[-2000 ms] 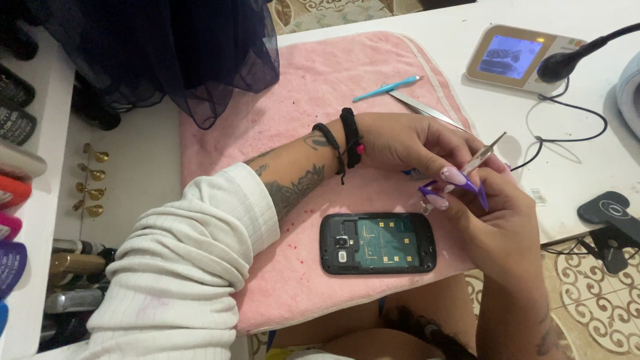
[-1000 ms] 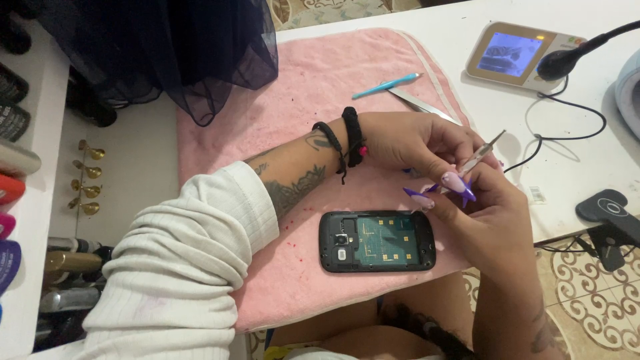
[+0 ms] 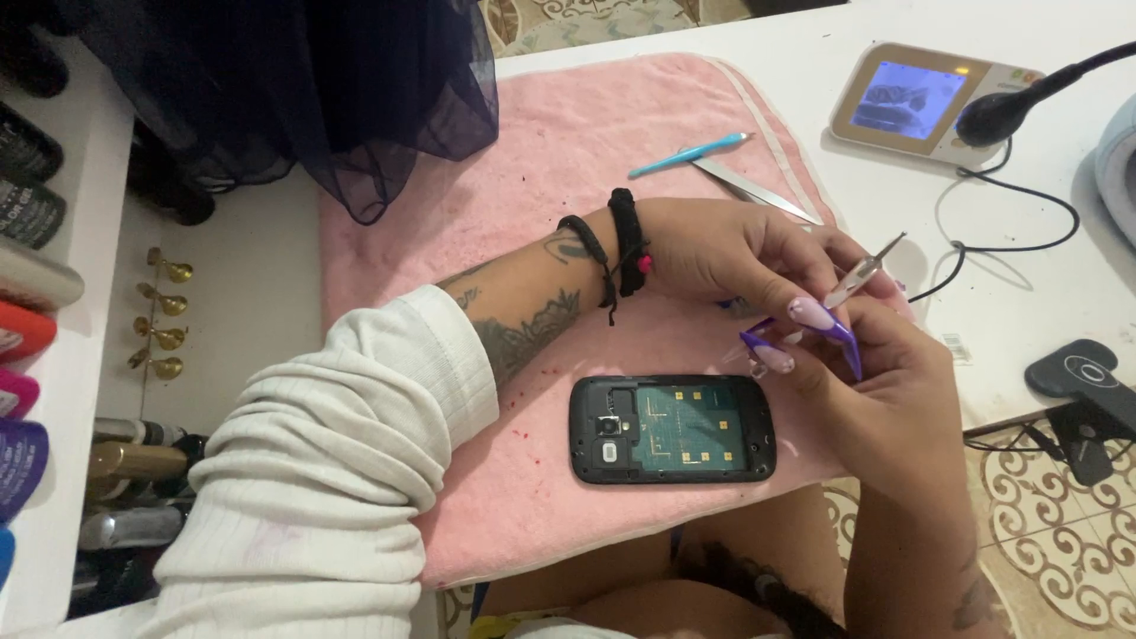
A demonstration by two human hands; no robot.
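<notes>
My left hand (image 3: 754,253) reaches across from the left, its long purple-tipped nails meeting those of my right hand (image 3: 879,382). Between them a slim tool with a clear handle and thin metal tip (image 3: 859,280) points up and right; both hands' fingers close around it. Just below and left of the hands, a black smartphone without its back cover (image 3: 672,429) lies flat on the pink towel (image 3: 550,160), its camera and green inner panel showing. Behind my left hand lie a blue pen-like tool (image 3: 690,155) and metal tweezers (image 3: 754,189), touching or crossing.
A device with a lit screen (image 3: 923,105) stands at the back right under a black gooseneck end (image 3: 990,120), with a cable on the white table (image 3: 958,355). Dark sheer fabric (image 3: 302,80) hangs at upper left. Bottles fill the left shelf (image 3: 98,293). A black clamp (image 3: 1078,382) grips the right edge.
My fingers have shifted slightly around the slim tool, which stays between both hands. The phone, the blue tool and the tweezers have not moved.
</notes>
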